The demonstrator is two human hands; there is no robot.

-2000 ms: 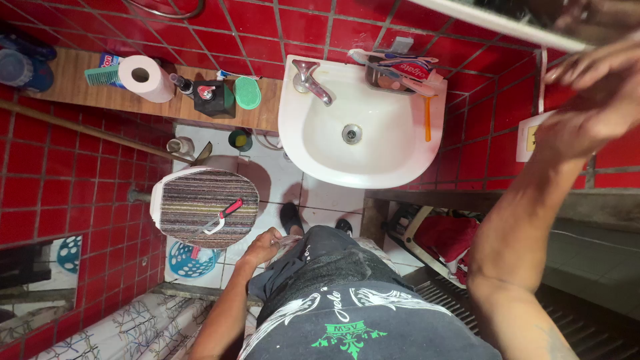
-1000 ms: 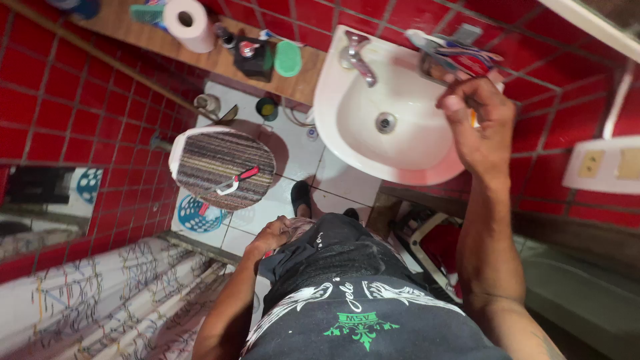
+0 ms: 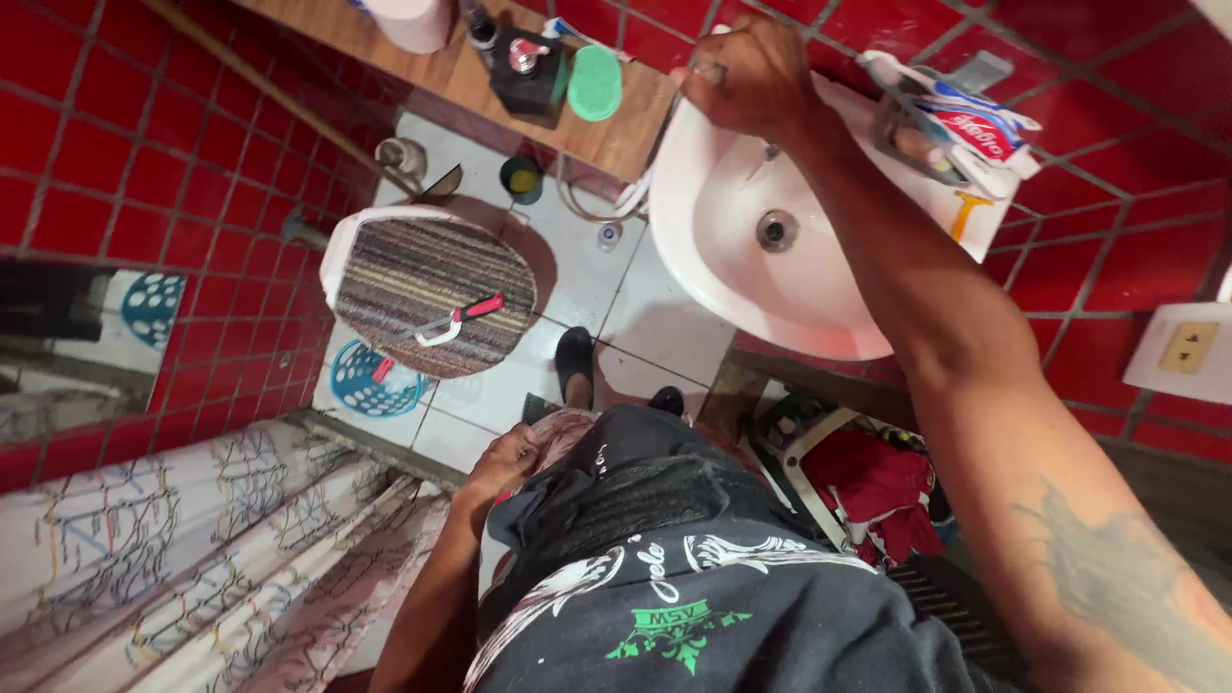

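My right hand is over the back left corner of the white washbasin, with its fingers curled where the faucet stands. The hand hides most of the faucet, and what the fingers grip cannot be made out. My right forearm crosses above the basin, whose metal drain shows. Low at my side, my left hand rests by the patterned cloth of my shorts; whether it pinches the cloth is unclear. A red-handled tool with a white part lies on the striped cover of the toilet lid.
A small basket with a Colgate toothpaste tube stands at the basin's back right, near an orange razor. The wooden shelf holds a green oval item and a black box. A blue perforated basket sits beside the toilet.
My right hand has moved left across the basin, from the toothpaste basket to the faucet corner. Before that it was by the mirror at the upper right. My left hand stays by my side.
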